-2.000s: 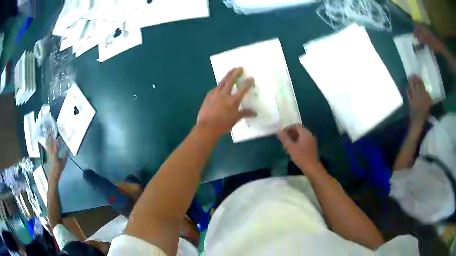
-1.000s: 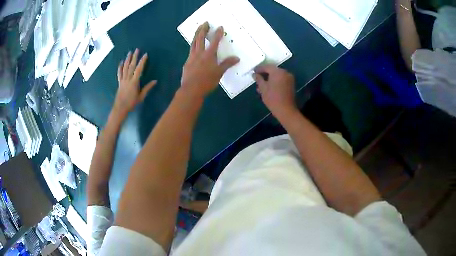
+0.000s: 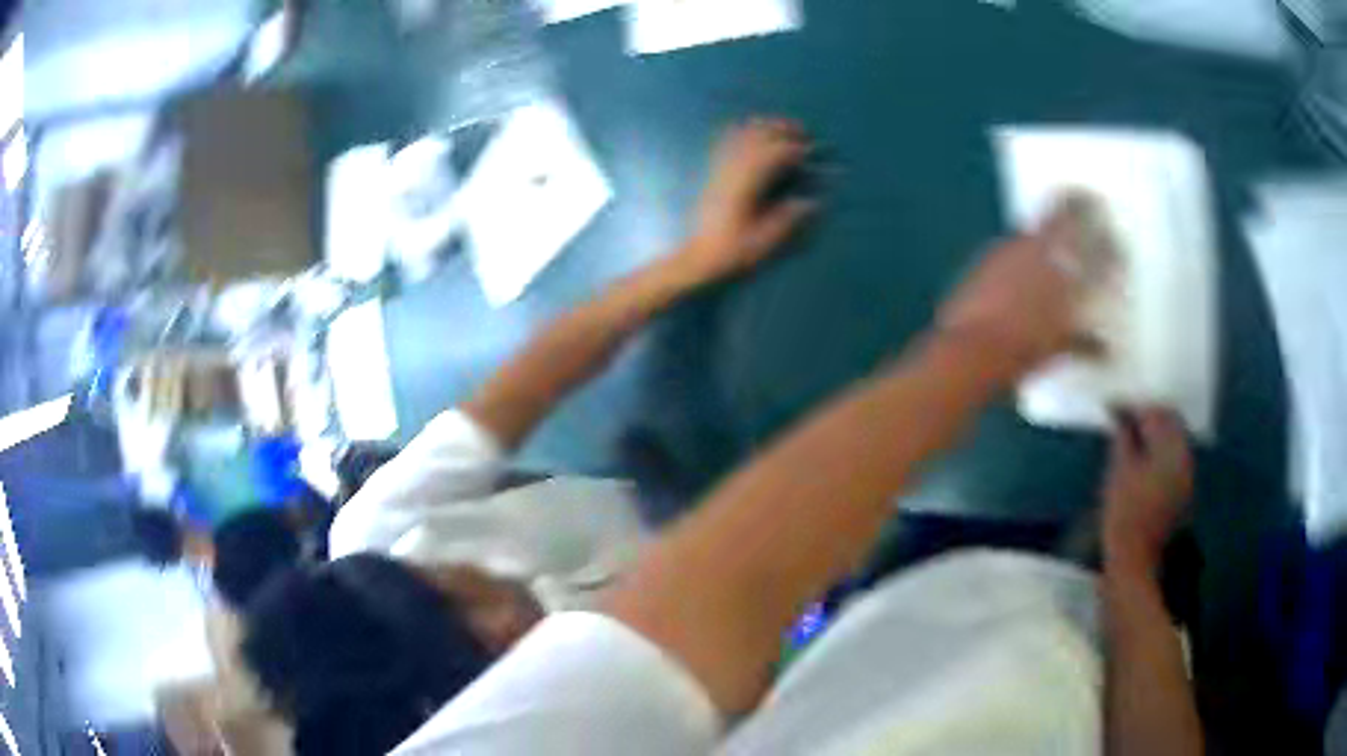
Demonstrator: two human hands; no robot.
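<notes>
A white rectangular panel (image 3: 1167,251) lies flat on the dark green bench at the right, blurred by motion. My left hand (image 3: 1042,281) lies over its middle with the fingers spread, not closed round anything. My right hand (image 3: 1149,465) is at the panel's near edge with curled fingertips touching it. Blur and the fingers hide whether they pinch anything there.
A neighbour's hand (image 3: 753,207) is over the bench to the left, near a small dark object. A white plate (image 3: 535,192) with a small dark hole lies further left, beside a brown carton (image 3: 244,185). More white panels (image 3: 1315,340) lie at the right edge.
The view has swung left, so my hands and the panel now appear further right. My hands are still at the panel. The neighbour's spread hand has become more curled and their head has come into view.
</notes>
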